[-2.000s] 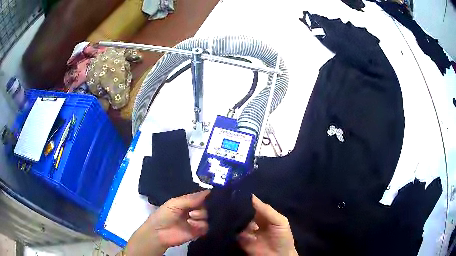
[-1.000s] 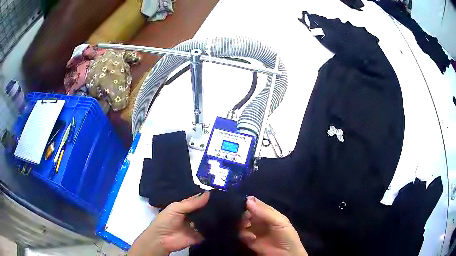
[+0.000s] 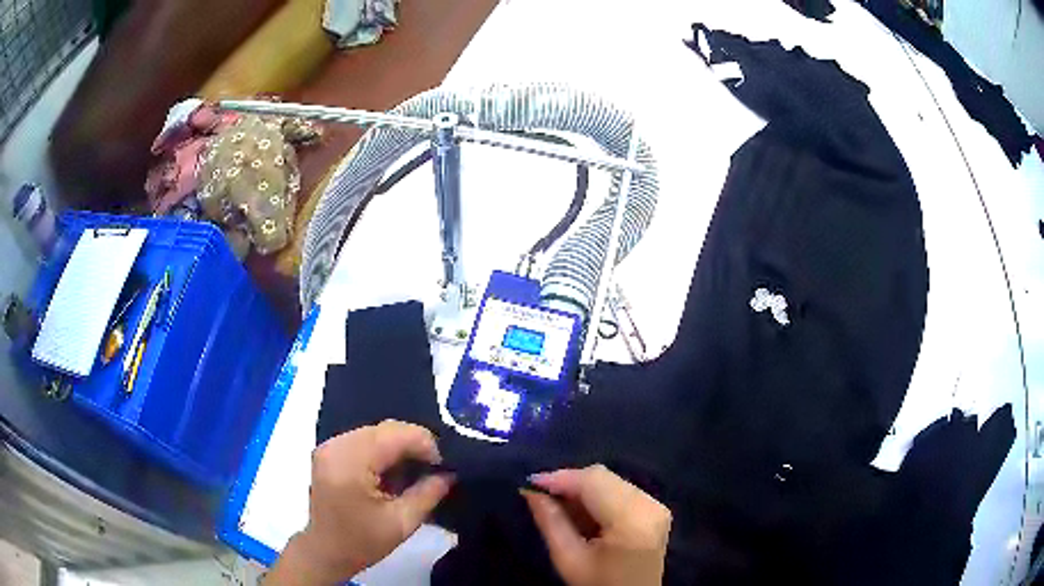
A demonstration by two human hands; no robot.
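Note:
A large black garment (image 3: 813, 263) lies over the right side of the table, with a small white tag on it. The blue-purple thread trimmer (image 3: 515, 353) stands in the middle with its display lit. My left hand (image 3: 372, 492) and my right hand (image 3: 601, 521) pinch a black edge of the garment between fingertips, just below the front of the trimmer. The edge is stretched between them, a little apart from the trimmer's front. Loose threads cannot be made out.
A grey ribbed hose (image 3: 515, 105) loops behind the trimmer beside a silver post (image 3: 449, 218) with long cross rods. Pale-handled snips (image 3: 625, 324) lie right of the trimmer. A blue crate (image 3: 195, 343) with a clipboard (image 3: 89, 300) stands left. Floral cloth (image 3: 250, 183) lies behind it.
Both hands have drawn back from the trimmer's front. My left hand has turned, with its knuckles raised. The bunched black part is now held as a straighter edge between the fingertips.

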